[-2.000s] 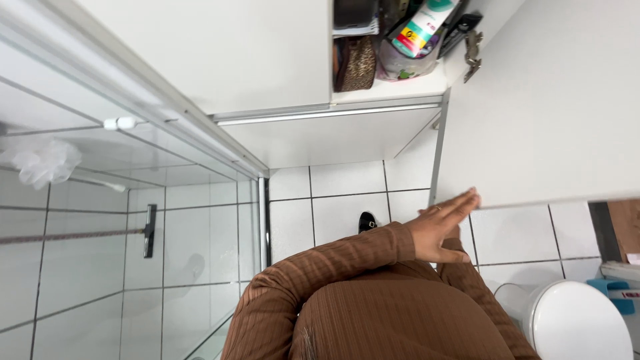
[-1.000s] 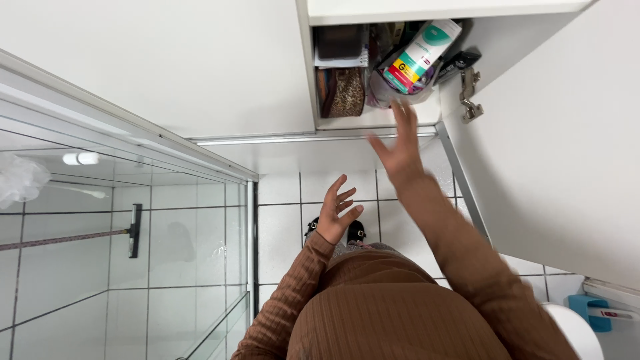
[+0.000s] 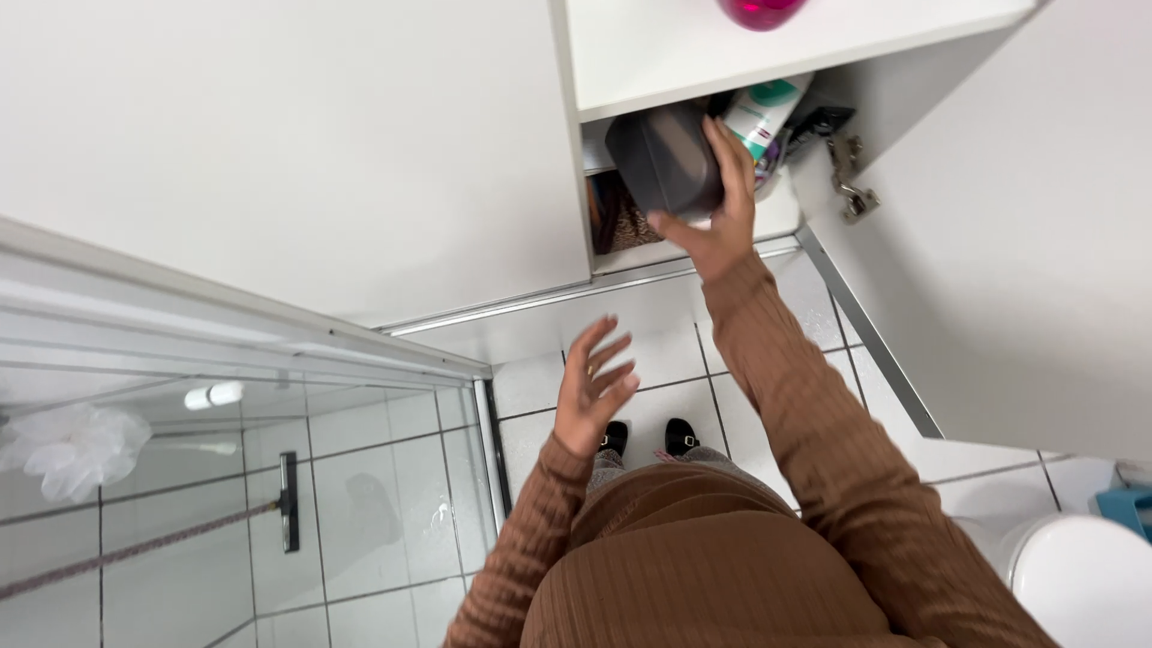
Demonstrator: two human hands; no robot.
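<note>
My right hand [image 3: 724,207] grips a dark grey rounded case or box [image 3: 668,160] at the opening of a white cabinet compartment [image 3: 783,209]. Its thumb is on the near edge and its fingers lie along the right side. Just right of the case leans a white and green tube [image 3: 763,112]. A leopard-patterned item [image 3: 633,229] shows beneath it at the compartment's left. Below the cabinet, my left hand [image 3: 594,387] hovers in the air with its fingers apart, holding nothing.
The cabinet door [image 3: 1008,270] stands wide at the right, on a metal hinge [image 3: 849,180]. A pink container [image 3: 761,11] rests on the shelf above. Glass shower panelling, a squeegee [image 3: 288,502] and a white mesh sponge [image 3: 76,450] are at the left; a toilet [image 3: 1084,580] is lower right.
My right hand has moved from beside the door edge up into the compartment and taken hold of the dark case. My left hand, apart from the right one, is still raised and empty.
</note>
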